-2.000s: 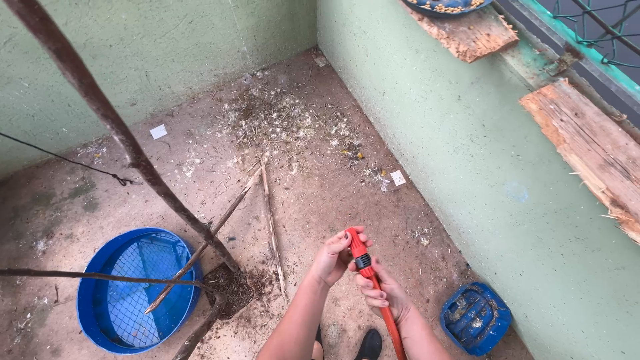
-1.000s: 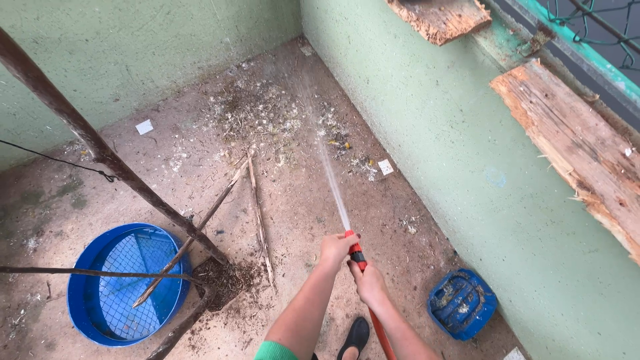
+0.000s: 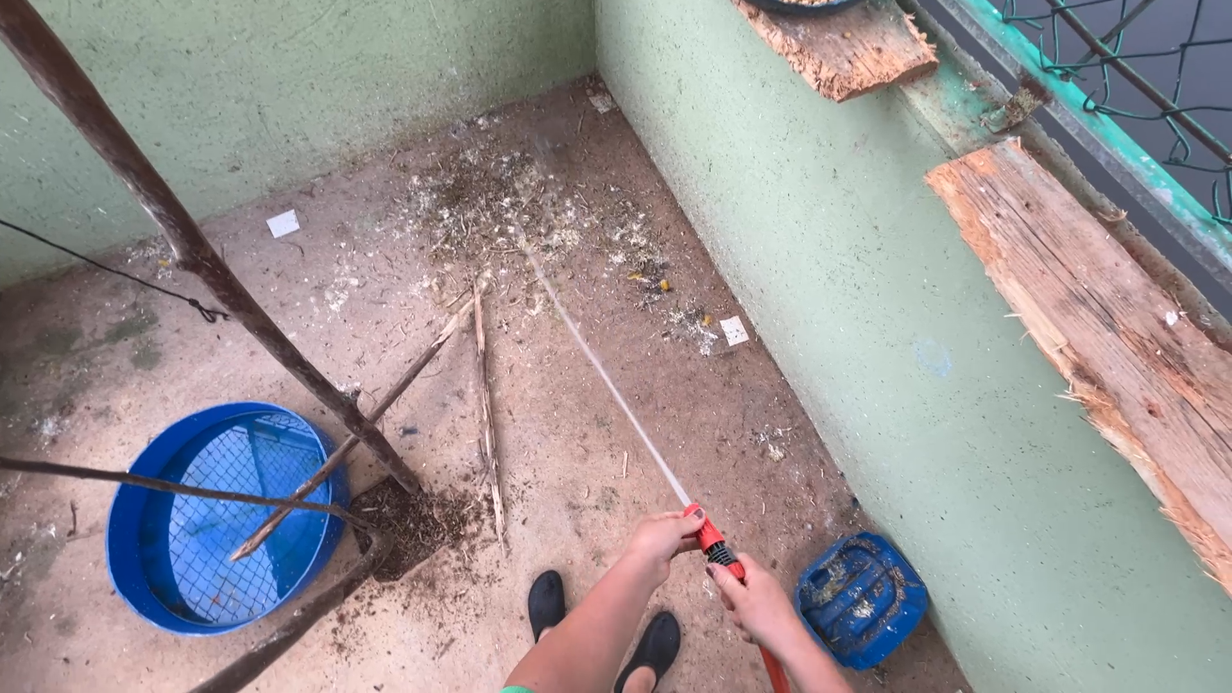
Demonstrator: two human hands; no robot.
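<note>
My left hand grips the front of a red hose nozzle near its tip. Just behind it, my right hand is closed around the nozzle's rear end, where the red hose runs down out of view. A thin, straight water jet leaves the tip and lands on the littered concrete floor near the far corner. Droppings, husks and plant debris lie where it strikes. Part of the nozzle is hidden by my fingers.
A round blue tub of water stands left, crossed by branches. A dirty blue plastic container sits by the right wall. Rough wooden boards top that wall beside wire mesh. Thin sticks lie mid-floor; dark shoes are below.
Two seconds ago no jet showed; one second ago water was spraying from the nozzle. The stream now looks narrower and reaches the debris farther left. Both hands have stayed on the nozzle.
</note>
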